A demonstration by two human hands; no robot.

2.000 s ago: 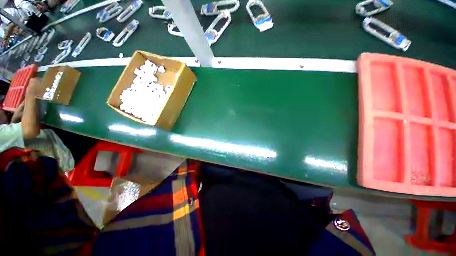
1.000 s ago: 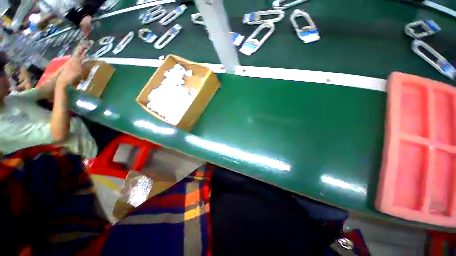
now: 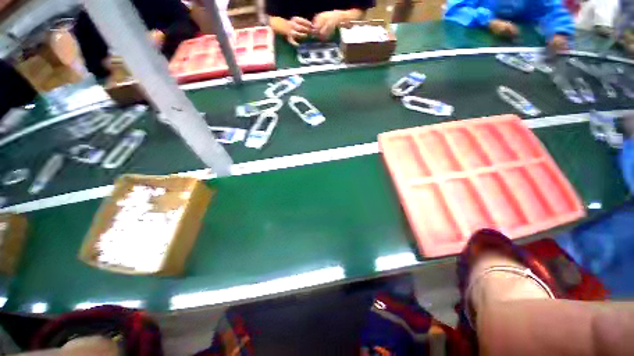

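My right hand (image 3: 556, 316) is large and close at the bottom right, with a bracelet at its wrist and its fingers cut off by the edge. Of my left hand (image 3: 90, 347) only a bit of skin below a dark red sleeve shows at the bottom left edge. An open carton (image 3: 194, 219) of small white parts (image 3: 135, 229) stands on the green bench at the left. A salmon-pink compartment tray (image 3: 480, 177) lies at the right, its pockets apparently empty.
A white rail (image 3: 313, 154) divides the bench from the belt. Many white and blue loop units (image 3: 306, 110) lie on the belt. A grey post (image 3: 163, 90) rises behind the carton. Across the belt, people's hands (image 3: 313, 26) work beside another carton (image 3: 367, 43) and pink trays (image 3: 254, 50).
The view has swung right and up, so the whole pink tray and the people across the belt show. My right hand and part of my left have come in at the bottom.
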